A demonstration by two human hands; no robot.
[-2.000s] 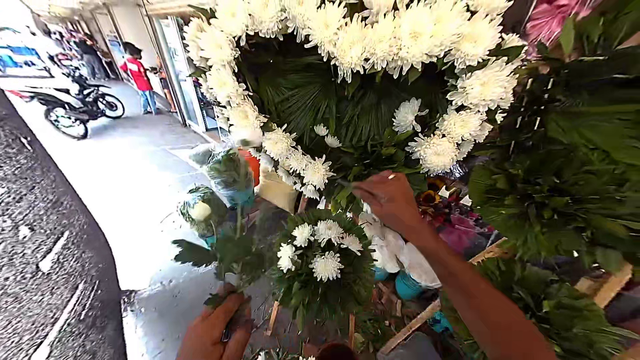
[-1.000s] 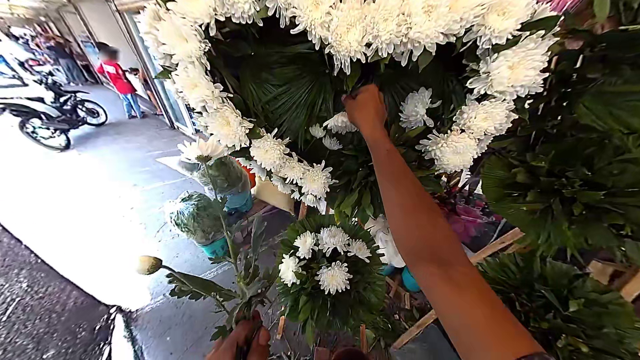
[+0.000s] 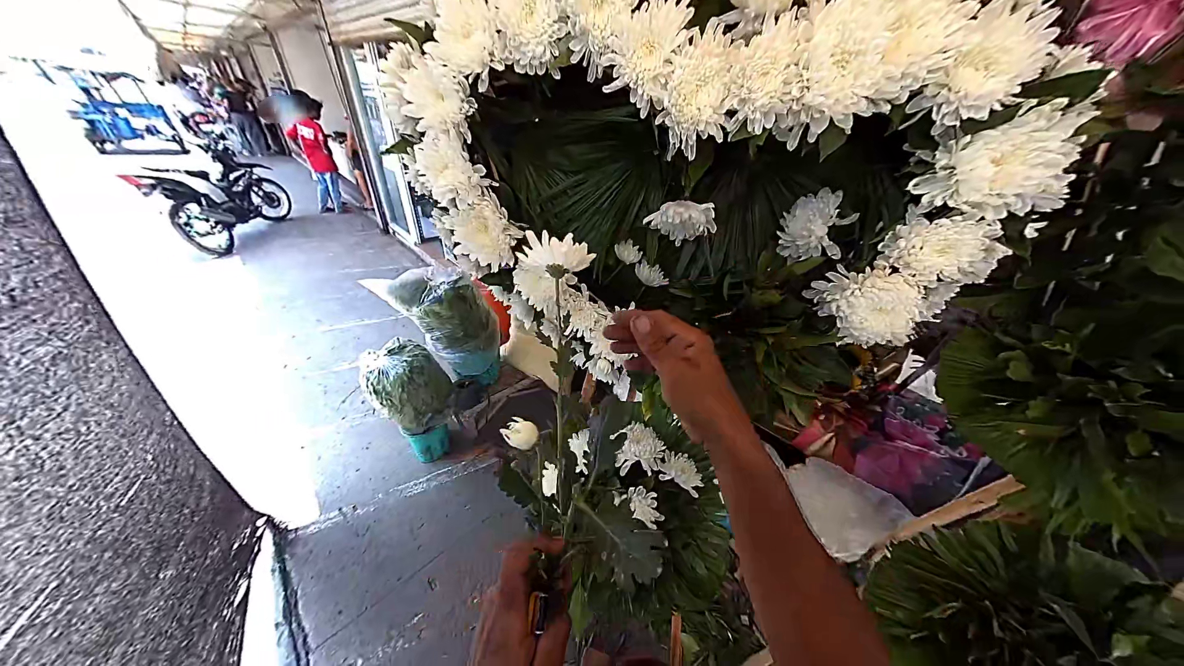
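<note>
My left hand (image 3: 529, 606), low in the view, grips upright chrysanthemum stems (image 3: 561, 407) and a small dark tool with a yellowish part, its kind unclear. One stem bears an open white chrysanthemum (image 3: 555, 254); a pale bud (image 3: 520, 433) stands beside it. My right hand (image 3: 668, 359) is just right of that stem, fingers partly bent; nothing shows in it, and its palm side is hidden. Behind and above it, white chrysanthemums (image 3: 851, 65) edge a large arrangement of dark palm leaves (image 3: 592, 176). Inside the edge sits a separate white bloom (image 3: 683, 220) above small ones. A smaller white arrangement (image 3: 640, 449) is below my right hand.
Plastic-wrapped greenery (image 3: 407, 384) in teal pots stands on the pavement at left. Wooden slats (image 3: 962, 513) and leafy arrangements (image 3: 1045, 416) are at right. Farther off are a motorcycle (image 3: 217, 199) and a person in a red shirt (image 3: 314, 148). A rough grey surface (image 3: 102, 444) borders the left.
My right hand has come down from the palm leaves toward the stems in my left hand. A white bloom now shows among the leaves, just above the small ones, where that hand was.
</note>
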